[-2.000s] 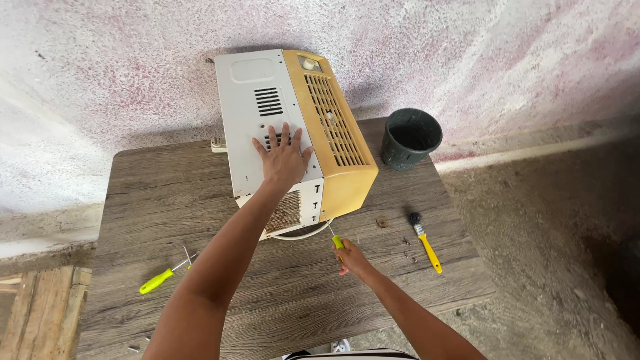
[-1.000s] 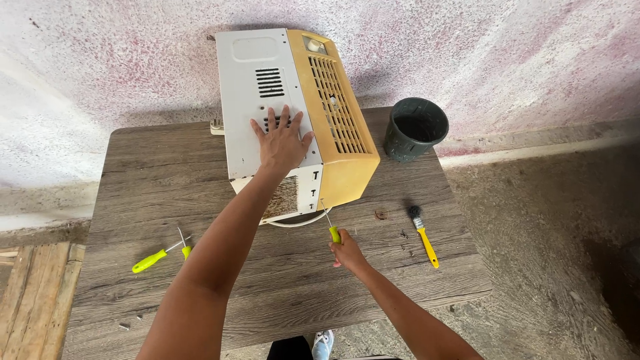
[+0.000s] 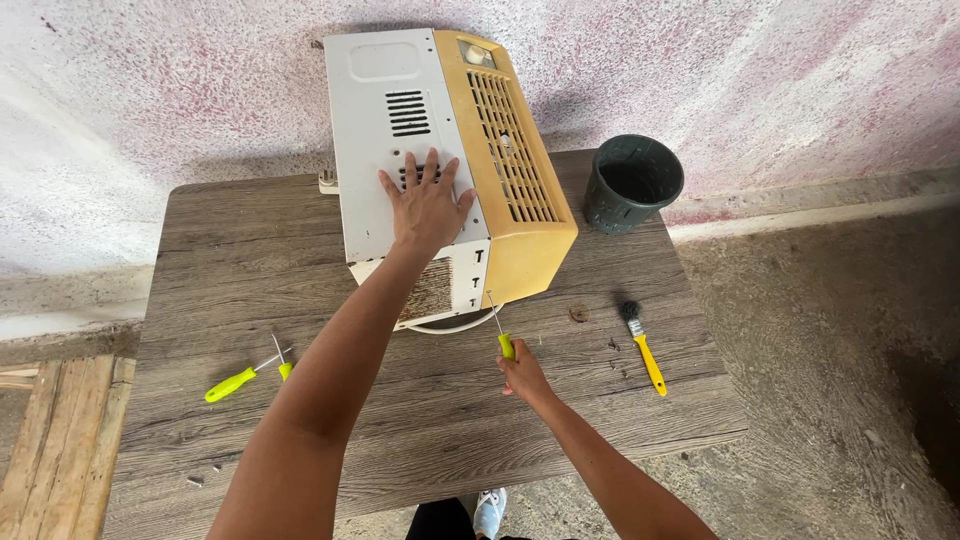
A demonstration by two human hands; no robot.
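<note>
A window air conditioner (image 3: 375, 180) with a white metal casing and a yellowed plastic front grille (image 3: 525, 157) lies on the wood-grain table. My left hand (image 3: 429, 210) rests with spread fingers on the casing, over its lower vent slots. In my right hand (image 3: 523, 369) is a screwdriver with a yellow-green handle (image 3: 506, 346). Its shaft reaches the lower corner of the yellowed front, near where the front meets the casing; the exact contact of the tip is hard to tell. A white cable (image 3: 457, 328) curves out from under the unit.
Two more screwdrivers, one with its handle (image 3: 231, 385) in plain view, lie crossed left of my left forearm. Small metal screws (image 3: 195, 481) are near the front left. On the right are a dark plastic pot (image 3: 634, 184) and a yellow-handled paintbrush (image 3: 649, 364). A wall stands behind the table (image 3: 247, 262).
My right hand keeps hold of the screwdriver at the unit's lower front corner, and my left hand stays on the casing. Nothing else has plainly moved apart from a small shift of the view.
</note>
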